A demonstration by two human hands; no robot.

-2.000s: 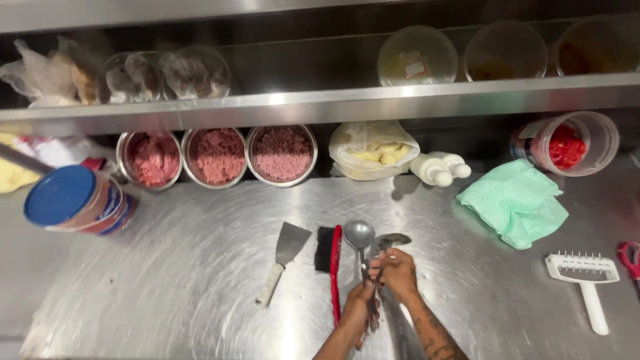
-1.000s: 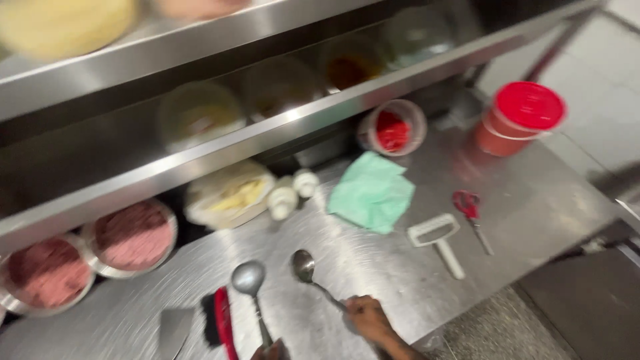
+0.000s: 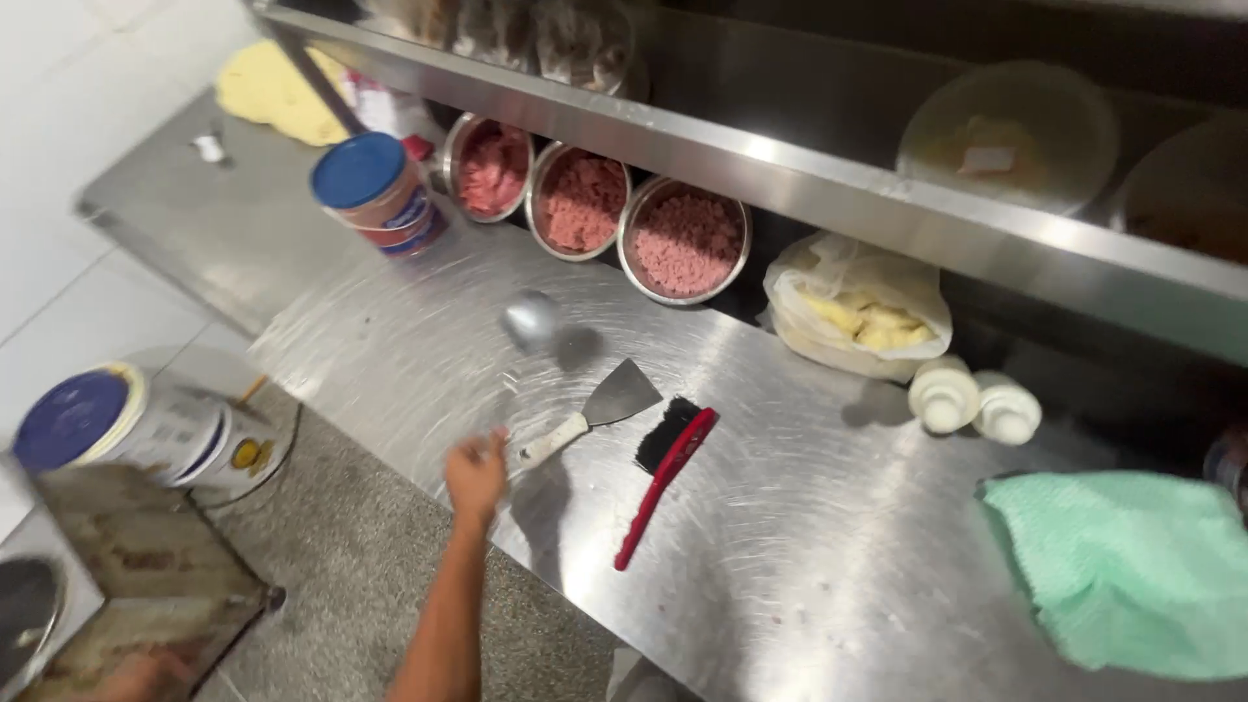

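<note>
My left hand (image 3: 476, 476) is closed near the front edge of the steel counter. A metal ladle (image 3: 531, 320) extends from it; its handle is blurred and its round bowl hangs above the counter, casting a shadow. Just right of the hand lies a scraper with a white handle (image 3: 556, 441) and a metal blade. A red-handled brush with black bristles (image 3: 666, 478) rests farther right. My right hand and the metal spoon are not seen. A blurred skin-coloured shape shows at the bottom left; whose it is, I cannot tell.
Three metal containers of ground meat (image 3: 687, 244), a blue-lidded tub (image 3: 363, 174), an open bag (image 3: 858, 312) and two white bottles (image 3: 944, 398) stand along the back under a steel shelf (image 3: 760, 161). A green cloth (image 3: 1121, 575) lies right. Buckets (image 3: 166, 429) stand beyond the counter's left front edge.
The view has swung far to the left. My left hand and the ladle have moved left, from beside the brush to the scraper's left. My right hand and the spoon have left the view.
</note>
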